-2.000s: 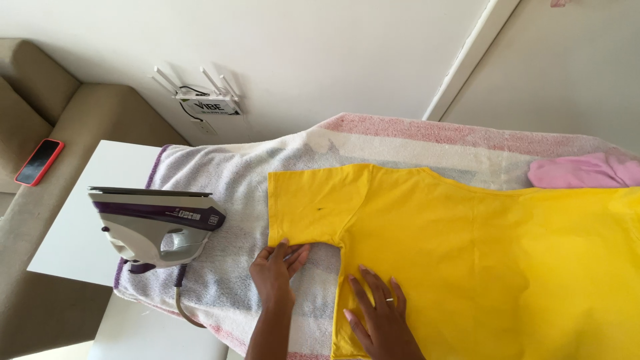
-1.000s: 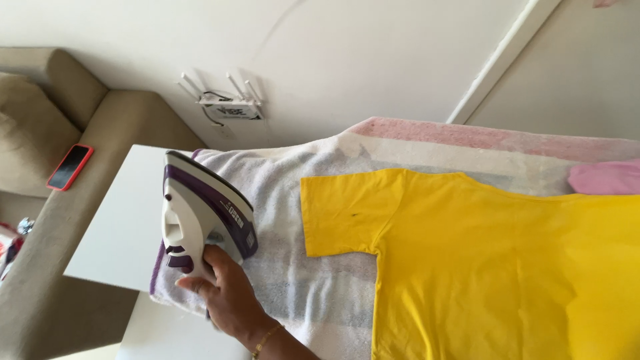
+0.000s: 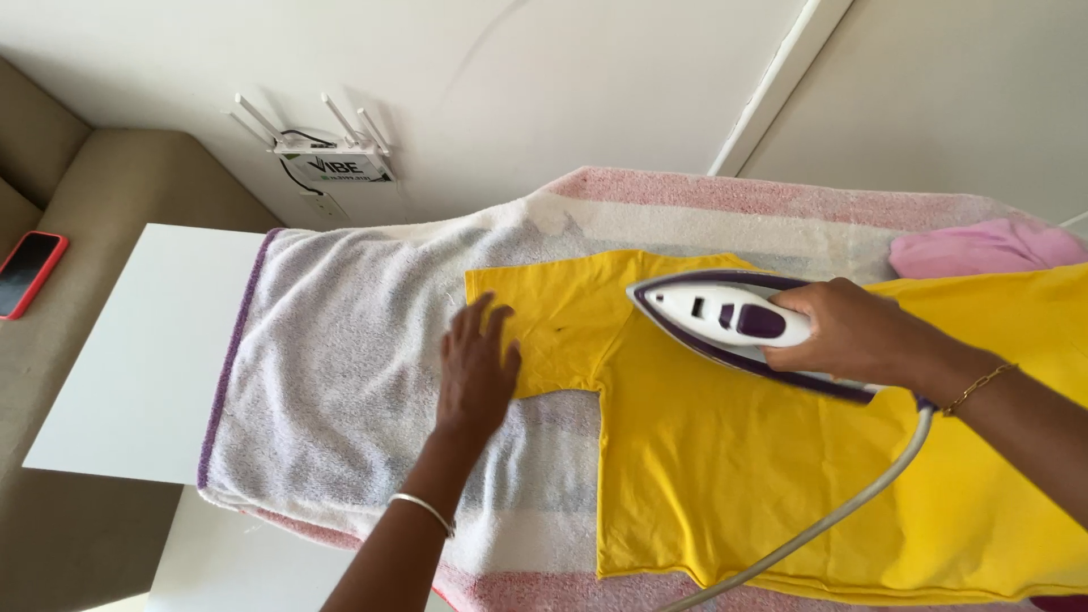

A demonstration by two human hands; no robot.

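Note:
A yellow T-shirt [image 3: 722, 476] lies spread on a striped towel [image 3: 340, 340]. My right hand [image 3: 850, 331] grips the handle of a white and purple clothes iron [image 3: 714, 314]. The iron is over the upper part of the shirt, near the sleeve seam, its tip pointing left; its soleplate is hidden. My left hand [image 3: 478, 365] is at the end of the short sleeve [image 3: 544, 323], fingers apart, holding nothing. Whether it touches the cloth I cannot tell. A small dark mark shows on the sleeve.
The iron's grey cord [image 3: 816, 527] runs across the shirt's lower part. A pink cloth [image 3: 986, 248] lies at the upper right. A white board [image 3: 144, 348] extends left beneath the towel. A phone in a red case [image 3: 31, 274] rests on the sofa [image 3: 127, 195]. A router [image 3: 336, 161] hangs on the wall.
The iron stood at the towel's left end; my right hand took hold of it and has moved it right, over the shirt. My left hand, out of view a second ago, is back at the sleeve.

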